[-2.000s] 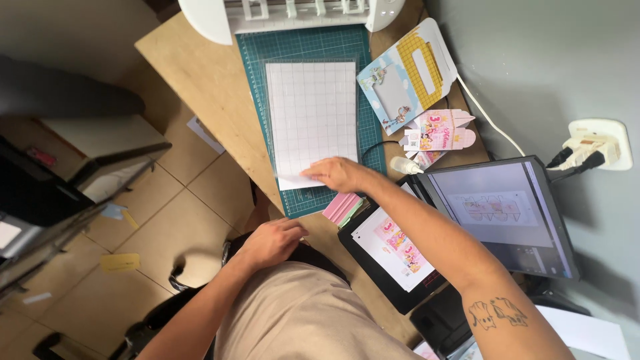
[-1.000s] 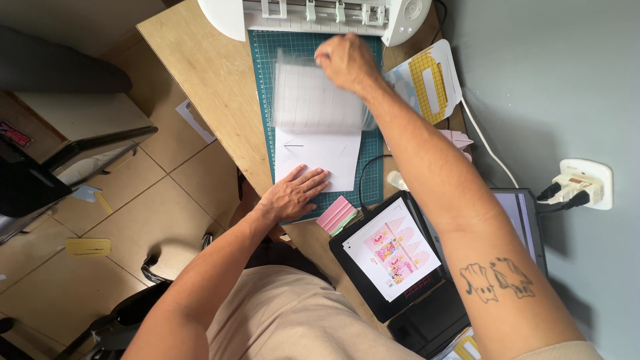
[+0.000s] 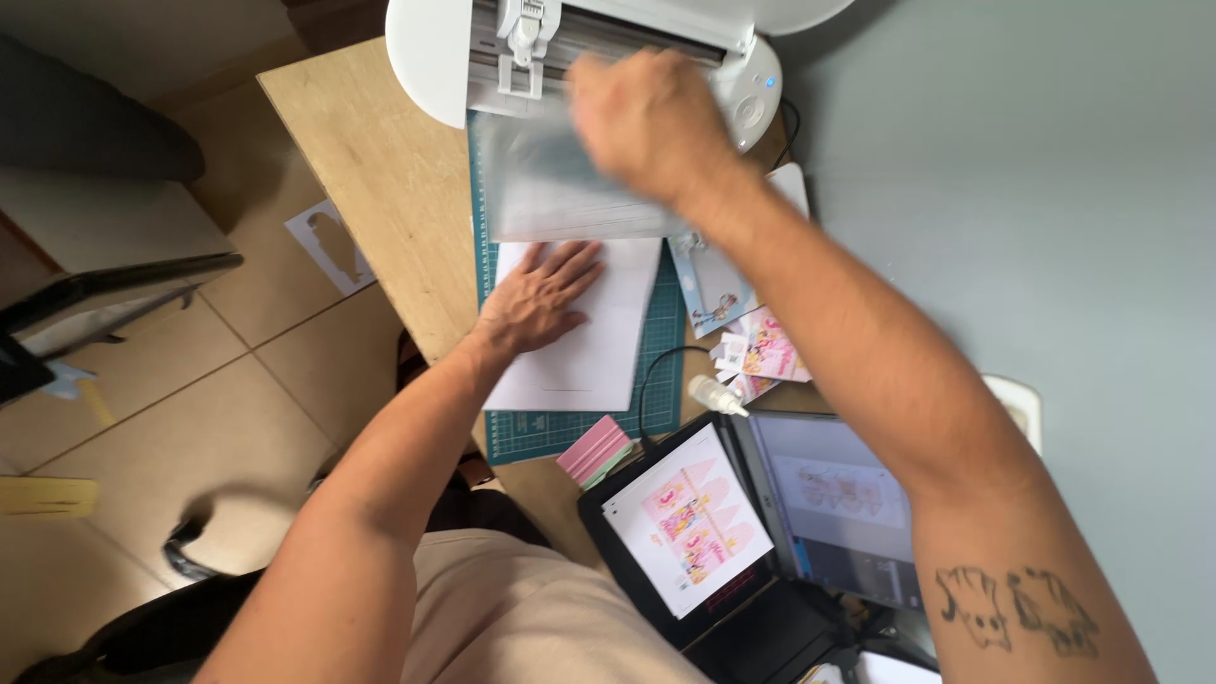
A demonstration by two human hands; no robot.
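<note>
My left hand (image 3: 540,296) lies flat with fingers spread on a white sheet of paper (image 3: 598,351), which rests on a green cutting mat (image 3: 541,439). My right hand (image 3: 646,123), blurred, is closed on the edge of a translucent gridded sheet (image 3: 560,190). That sheet is lifted and bent back over the upper part of the paper. Just beyond the right hand stands a white cutting machine (image 3: 760,90) with a blue light; its rollers show to the left of the hand. Where the fingertips meet the sheet is hidden.
A laptop (image 3: 836,503) bears a printed pink sheet (image 3: 689,522). Beside the mat are a pink scraper (image 3: 596,452), a small bottle (image 3: 717,394), printed card pieces (image 3: 771,344) and a blue card frame (image 3: 708,285). A cable crosses the mat. Paper scraps (image 3: 332,247) lie on the tiled floor.
The gridded sheet lay flat over the paper two seconds ago; my right hand has peeled it back toward the cutting machine. My left hand has moved from near my lap onto the paper.
</note>
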